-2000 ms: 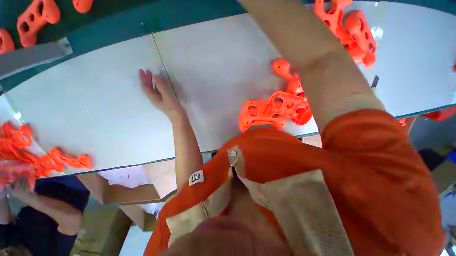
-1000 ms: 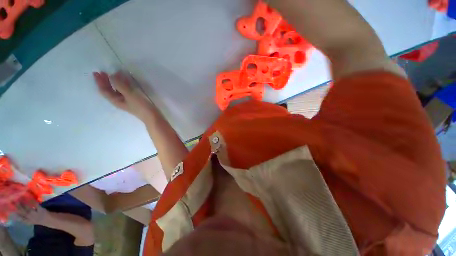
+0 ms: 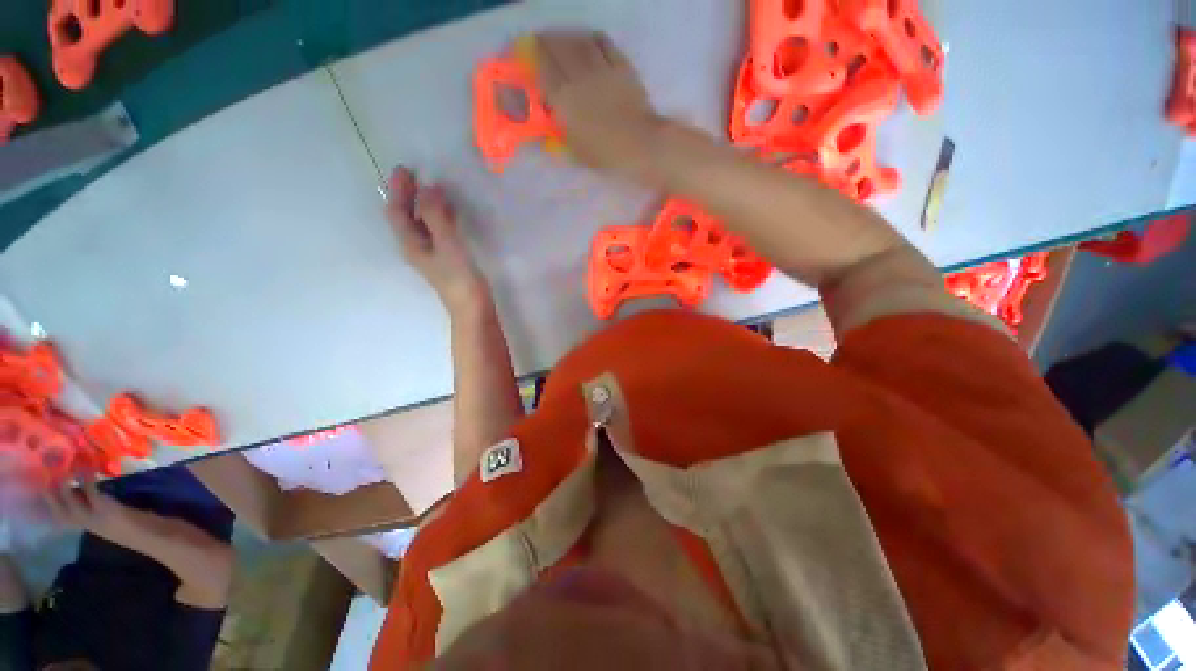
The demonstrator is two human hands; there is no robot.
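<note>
My right hand [image 3: 593,102] is over the white bench [image 3: 289,223] and holds one orange controller shell [image 3: 493,129] by its right side. Small yellow patches show at its fingertips. My left hand [image 3: 436,239] is lower left of that shell, empty, with its fingers apart and slightly curled. A few orange shells [image 3: 627,270] lie overlapping close to my body, below my right forearm. A larger loose pile of shells [image 3: 839,79] lies to the right of my right hand, partly behind the forearm.
A green conveyor belt [image 3: 230,81] with orange shells runs at the upper left, with a grey metal bar [image 3: 66,155] beside it. A thin knife [image 3: 938,186] lies on the right. Another worker's arm [image 3: 164,544] and shells are at lower left. Open cartons [image 3: 315,511] stand below the bench edge.
My right hand was out of view beyond the top edge; it is now in view over the bench with a shell. The view shifted and turned between frames. My left hand stays empty.
</note>
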